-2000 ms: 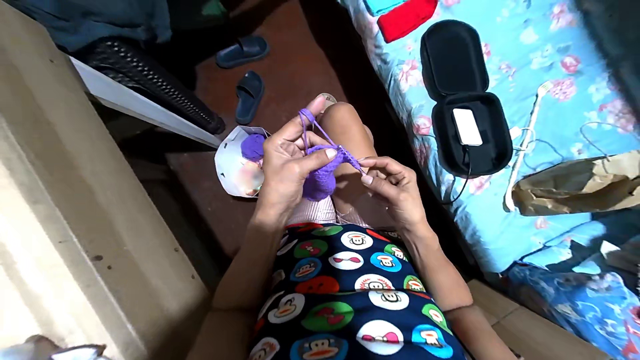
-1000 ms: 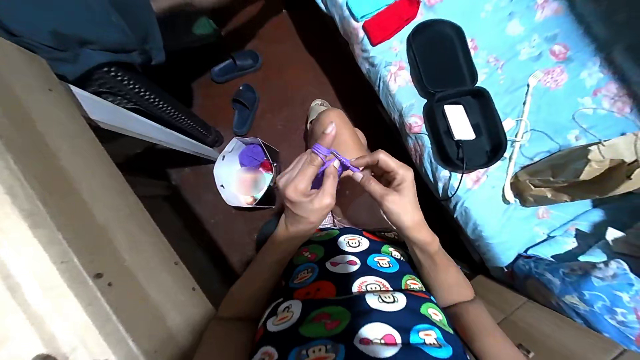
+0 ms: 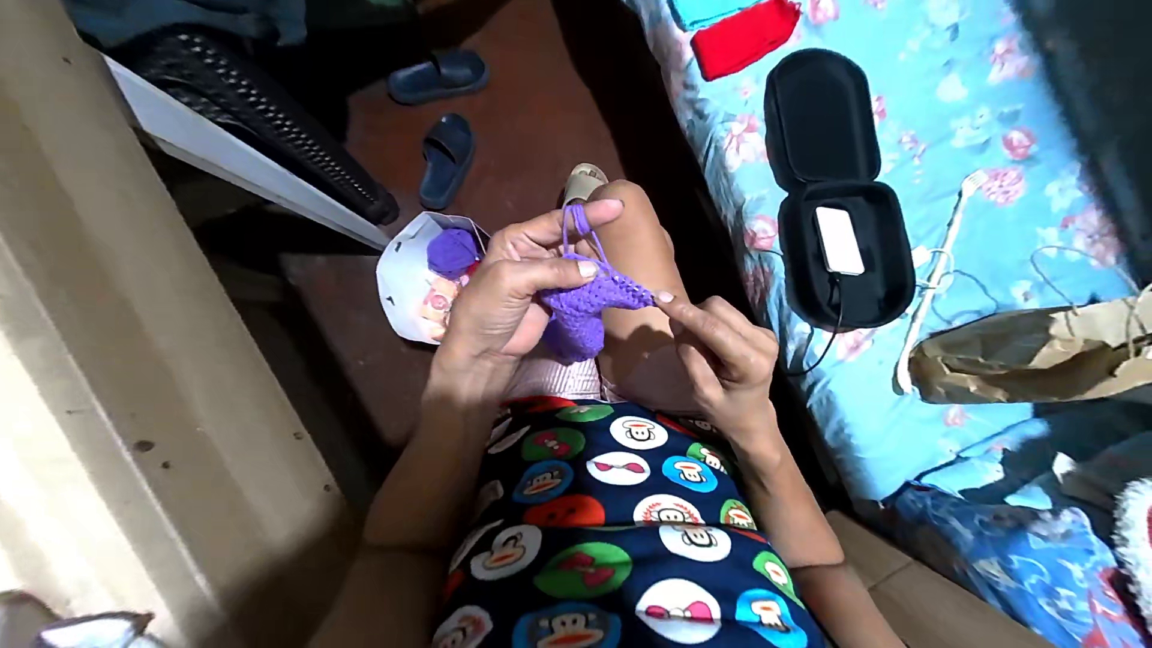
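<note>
A piece of purple crocheted or knitted yarn fabric (image 3: 578, 326) hangs between my hands above my lap. My left hand (image 3: 513, 279) pinches its upper edge between thumb and fingers, with purple yarn looped around the raised index finger. At the fabric's right corner, the fingertips of my right hand (image 3: 720, 346) close on the edge; whether they hold a hook or needle there cannot be made out. Beyond my left wrist, a white container (image 3: 400, 279) holds a ball of purple yarn (image 3: 453, 252) and some pinkish items.
On the right, a bed with a floral sheet (image 3: 967, 117) bears an open black case (image 3: 823, 117) with a white device (image 3: 839, 240), a brown paper bag (image 3: 1008, 360) and red fabric (image 3: 745, 38). Dark slippers (image 3: 446, 162) lie on the floor. A wooden panel (image 3: 117, 360) stands at left.
The purple fabric, mostly hidden by my hands a second ago, now shows stretched between them. My left index finger has lifted with the yarn around it.
</note>
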